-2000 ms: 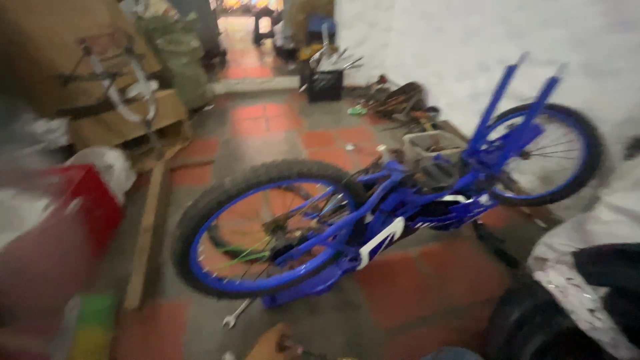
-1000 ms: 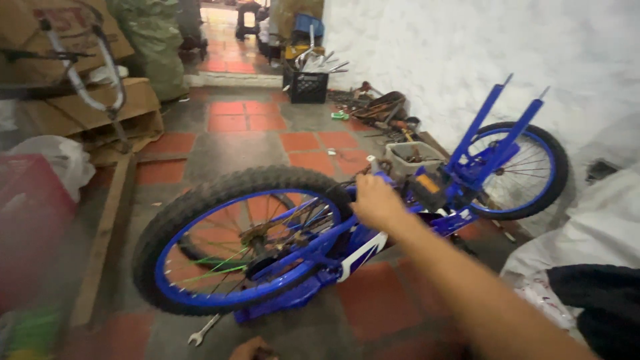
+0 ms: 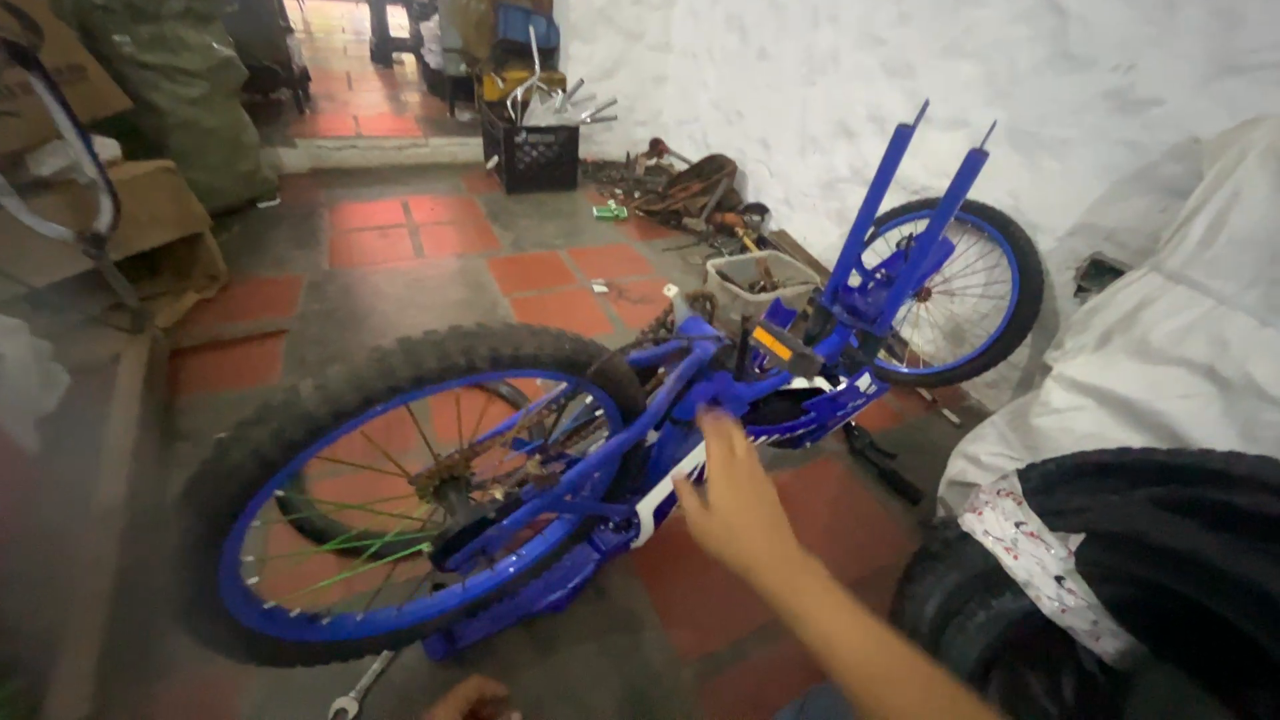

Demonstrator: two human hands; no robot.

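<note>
A blue bicycle frame (image 3: 690, 380) lies tilted on the tiled floor. My right hand (image 3: 735, 490) is at the frame's middle, its fingers near the blue tube beside the white decal; whether it grips the tube cannot be told. Just beyond the fingers is a pedal with an orange reflector (image 3: 772, 342). The near wheel (image 3: 420, 375) has a blue rim, a knobby tyre and some green spokes. Only part of my left hand (image 3: 472, 698) shows at the bottom edge, and what it holds is hidden. A wrench (image 3: 362, 688) lies on the floor beside it, partly under the wheel.
Black tyres (image 3: 1150, 560) and a white cloth cover (image 3: 1150, 320) stand at the right. Farther back are a grey bin (image 3: 760, 285), scattered parts (image 3: 690, 190) and a black crate (image 3: 535, 155) by the white wall. A cardboard box (image 3: 150, 225) and wooden beam (image 3: 125, 480) are at left.
My right arm, out of view at first, reached to the frame near the pedal one second ago. The hand has since moved back toward me along the frame.
</note>
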